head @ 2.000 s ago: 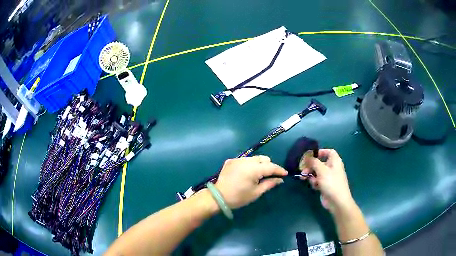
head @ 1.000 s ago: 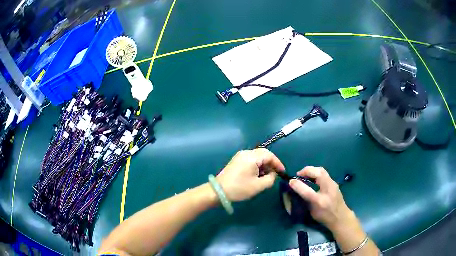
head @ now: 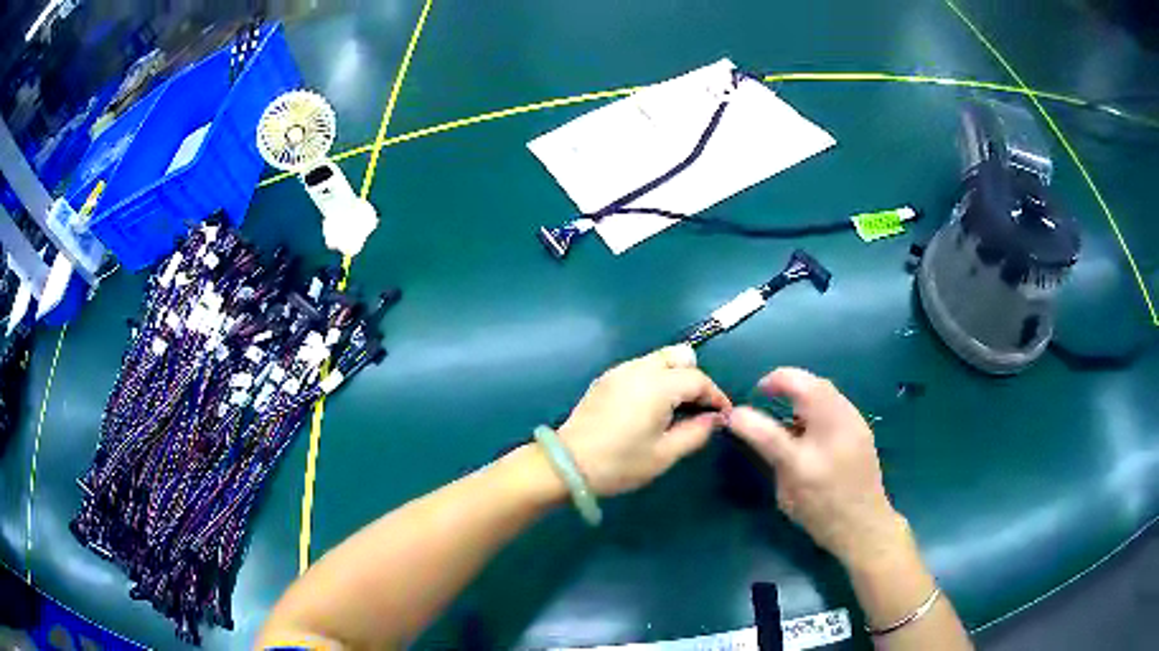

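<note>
The wire harness [head: 705,328] lies slanted on the green bench, with a white label [head: 737,309] and a dark connector [head: 808,271] at its upper right end. Its middle is hidden by my left hand [head: 639,426], which pinches a thin dark harness branch between thumb and fingers. My right hand [head: 813,458] is close on the right, slightly blurred, its thumb at the left fingertips and its index finger raised. What it holds is unclear. A dark shape, possibly the tape roll [head: 747,477], is partly hidden under it.
A harness pile [head: 210,420] lies left, below a blue bin [head: 191,159] and cream fan [head: 299,131]. A black-covered sample harness [head: 693,153] with green tag [head: 878,225] lies across white paper [head: 591,146]. A grey machine [head: 991,286] stands right; a ruler [head: 813,628] lies at the near edge.
The tape roll, clearly seen at the right hand earlier, has moved down and is now mostly hidden. The right hand shifted slightly and its index finger lifted. The left hand keeps its pinch.
</note>
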